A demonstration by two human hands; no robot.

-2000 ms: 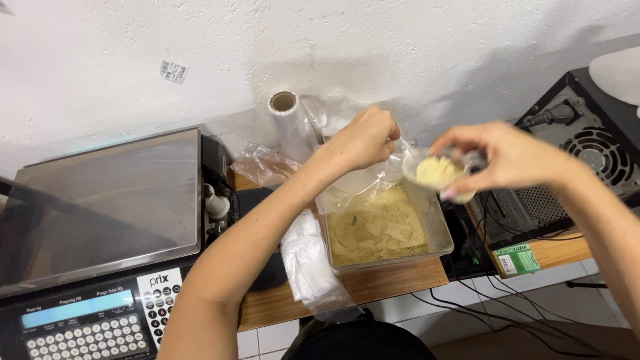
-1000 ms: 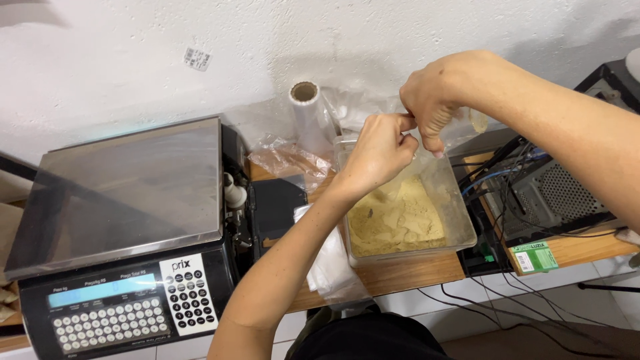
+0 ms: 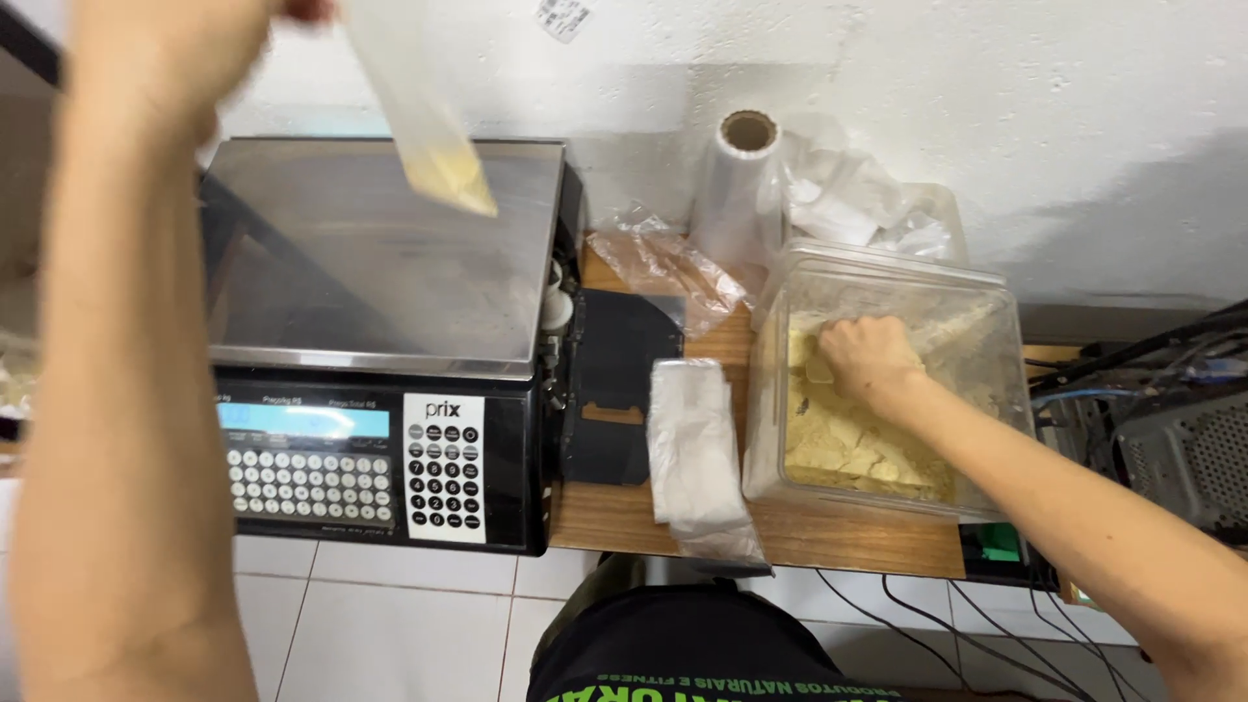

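My left hand [image 3: 185,58] is raised at the top left, blurred and partly cut off by the frame edge. From it hangs a clear plastic bag [image 3: 444,175] with pale yellow powder in its bottom corner, over the steel pan of a scale [image 3: 390,283]. My right hand [image 3: 868,356] is inside a clear plastic tub [image 3: 765,429], its fingers curled down at the yellow powder [image 3: 848,439]. A small translucent edge, apparently of a scoop or cup [image 3: 818,369], shows by those fingers; most of it is hidden.
A roll of plastic bags [image 3: 741,185] stands behind, near crumpled plastic film [image 3: 673,263]. Folded thin bags [image 3: 697,448] lie on the wooden table [image 3: 819,536] left of the tub. An open computer case [image 3: 1185,448] is at the right, with cables [image 3: 936,624] hanging below the table edge.
My left hand has moved left from above the tub to over the scale, with the bag of powder. My right hand has gone down into the tub. The view has shifted left.
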